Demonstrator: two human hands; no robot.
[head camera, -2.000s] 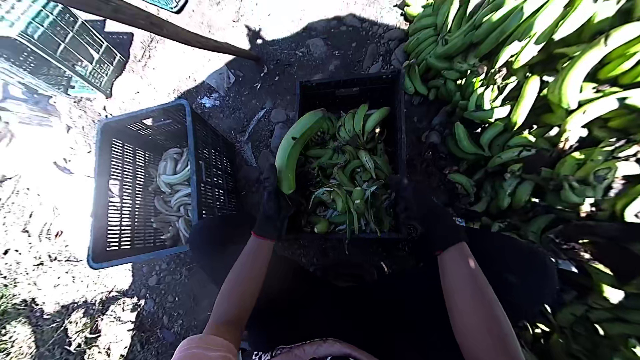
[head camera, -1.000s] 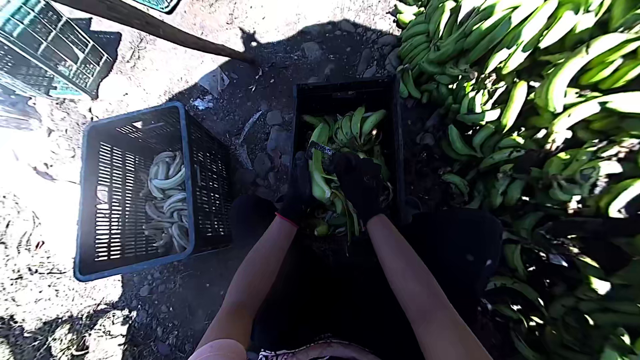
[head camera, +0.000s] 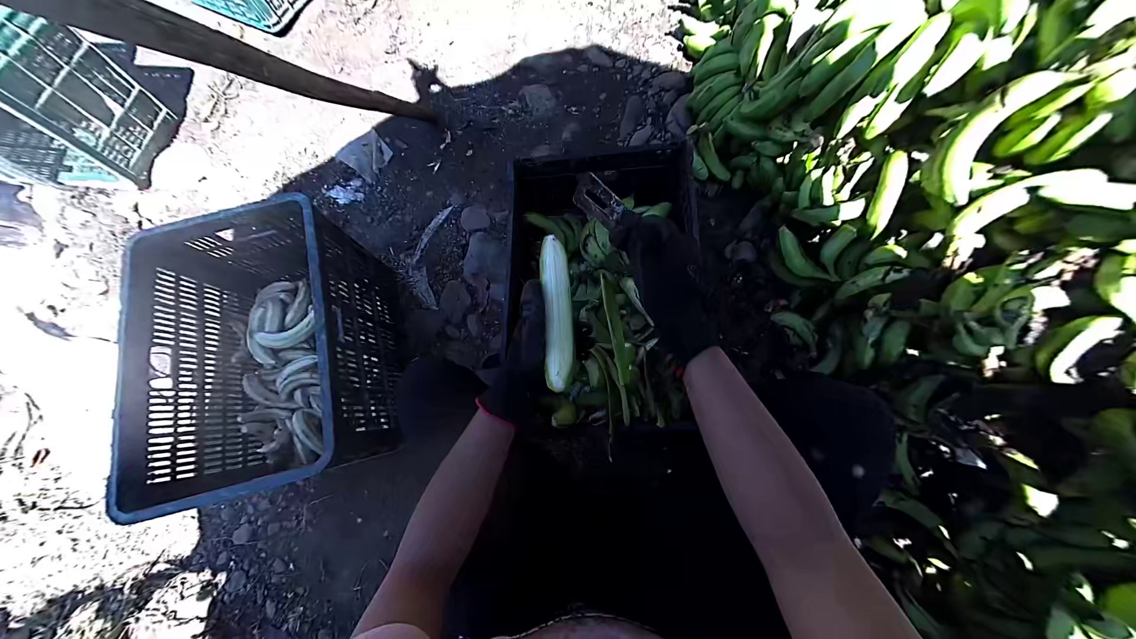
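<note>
My left hand (head camera: 524, 355), in a dark glove, holds a pale peeled plantain (head camera: 557, 311) upright along the left side of a black plastic crate (head camera: 603, 161). A peeler-like metal tool (head camera: 600, 197) is in my gloved right hand (head camera: 661, 280), over the crate's right part. Green peels and green fruit (head camera: 612, 337) fill the crate below my hands. To the left, a dark slatted crate with a blue rim (head camera: 325, 355) holds several peeled plantains (head camera: 288, 390).
A large heap of green plantains (head camera: 887, 177) lies on the right. A wooden pole (head camera: 266, 67) slants across the upper left, beyond it green crates (head camera: 80, 98). Stones (head camera: 484, 253) lie on the soil between the two dark crates.
The fruit in my left hand was green two seconds before and is pale and peeled now. My right hand has moved up and right, away from the fruit.
</note>
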